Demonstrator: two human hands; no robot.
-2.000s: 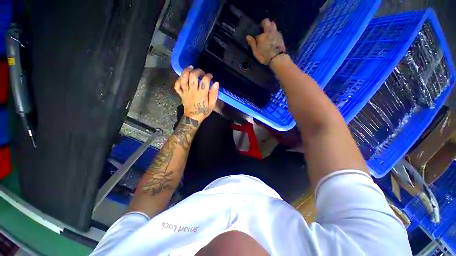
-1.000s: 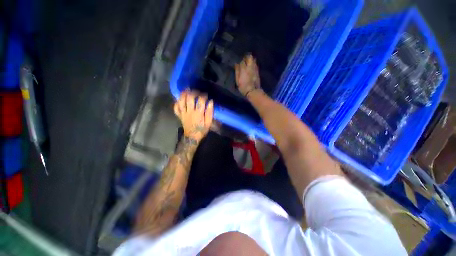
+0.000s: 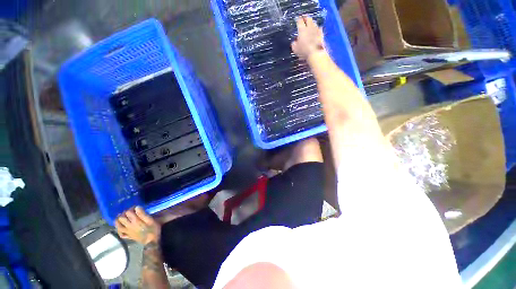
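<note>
The receiving crate (image 3: 195,121), blue and perforated, stands at the left with bare matte black housings (image 3: 164,135) lying in it in rows. My left hand (image 3: 137,226) rests on its near left corner, fingers over the rim. The supply crate (image 3: 243,107) stands to its right, filled with film-wrapped bundles (image 3: 286,90) of black housings. My right hand (image 3: 308,38) is over the far right part of these bundles, fingertips at the shiny film. Whether it grips anything cannot be told.
An open brown carton (image 3: 481,149) with crumpled clear film (image 3: 421,149) is at the right. A second carton (image 3: 427,22) is beyond it. A red frame (image 3: 246,200) is between my legs. The black-matted bench (image 3: 45,226) runs along the left.
My view has turned right. My right hand has left the receiving crate and is now at the wrapped bundles in the supply crate. My left hand is still on the receiving crate's rim.
</note>
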